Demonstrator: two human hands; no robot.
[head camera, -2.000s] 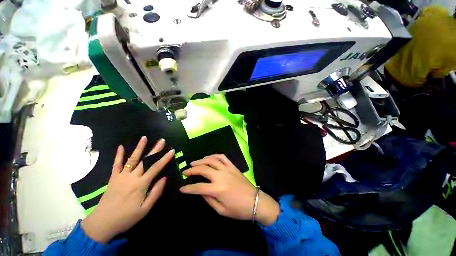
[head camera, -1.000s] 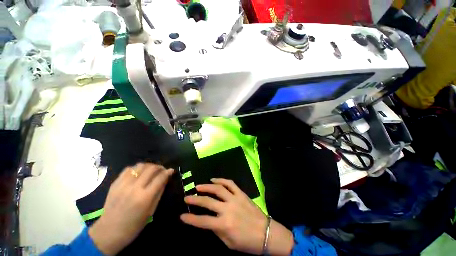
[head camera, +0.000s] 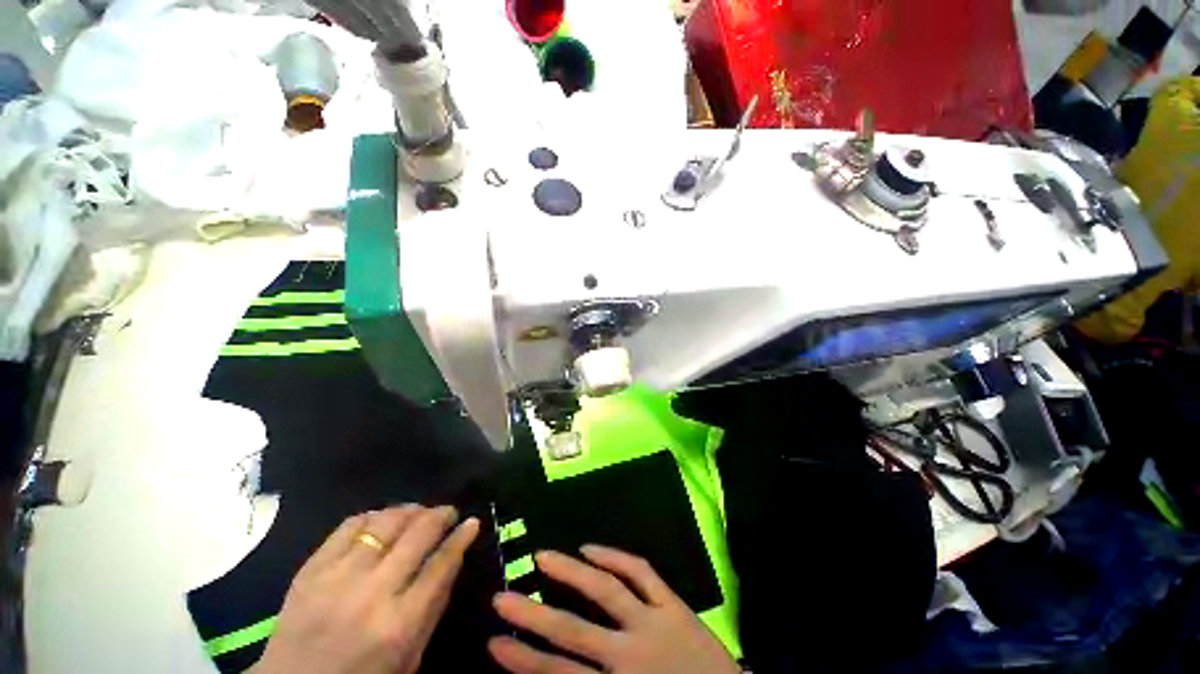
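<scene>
The black striped panel with neon-green stripes lies left of and under the machine head. The neon-green and black body panel lies to its right, and a seam edge runs between them towards the needle area. My left hand lies flat on the striped panel with fingers close together. My right hand lies on the body panel with fingers spread, cut off by the bottom edge. The presser foot area of the white sewing machine is just beyond my fingertips, and the needle is mostly hidden.
Scissors lie right of the machine beside a grey accessory tray. White crumpled cloth and a thread cone are at the left rear. A red box stands behind the machine. A dark blue bag is at the lower right.
The view has tilted up, so machine and cloth appear lower. My left hand has drawn its spread fingers together and lies near the seam edge. My right hand has stayed on the body panel.
</scene>
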